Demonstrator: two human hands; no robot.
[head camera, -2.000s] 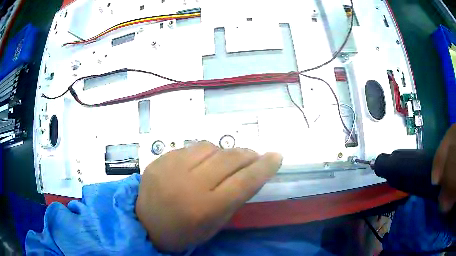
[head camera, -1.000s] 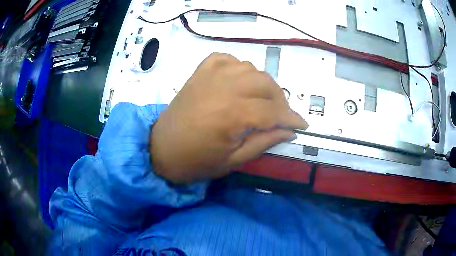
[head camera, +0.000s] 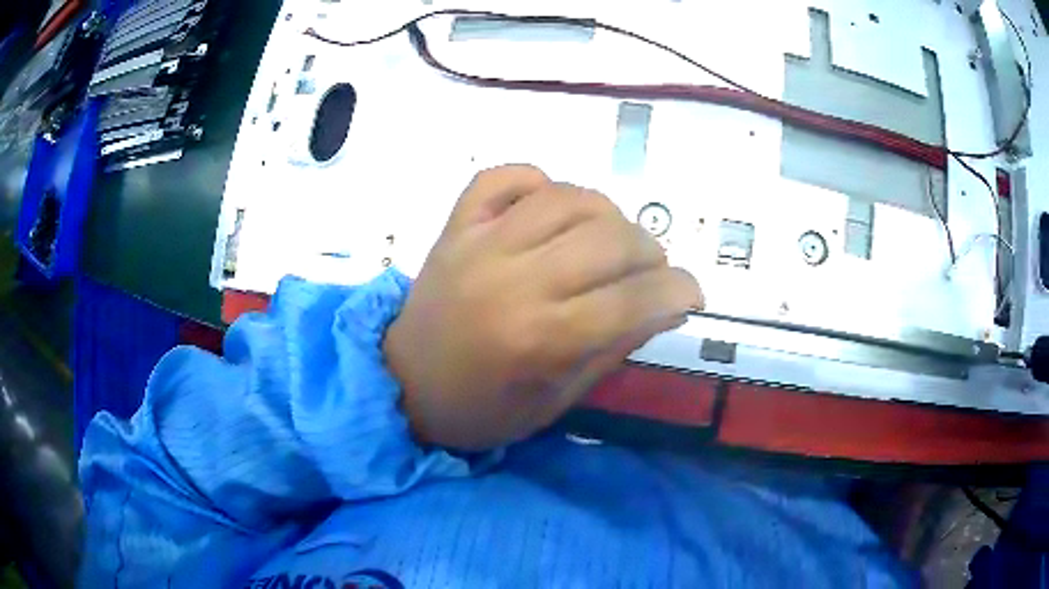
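A white display back panel (head camera: 552, 127) lies in front of me. A long narrow metal strip (head camera: 851, 342) lies along its near edge. My left hand (head camera: 541, 305) is bare, with curled fingers, its thumb and fingertips at the strip's left end; it covers that end. The tip of the electric screwdriver (head camera: 1039, 358) shows at the right rim, its bit at the strip's right end. My right hand is out of the picture. A red-and-black wire harness (head camera: 690, 94) runs across the panel.
Metal brackets (head camera: 144, 81) are stacked on the green bench (head camera: 150, 219) at the left, beside a blue bin (head camera: 46, 207). Red foam (head camera: 874, 426) shows under the panel's near edge. A black oval opening (head camera: 331, 122) is near the panel's left end.
The view has swung left since two seconds ago, taking my right hand out of the picture. My left hand has gone from lying over the near edge to curled fingers at the strip's end.
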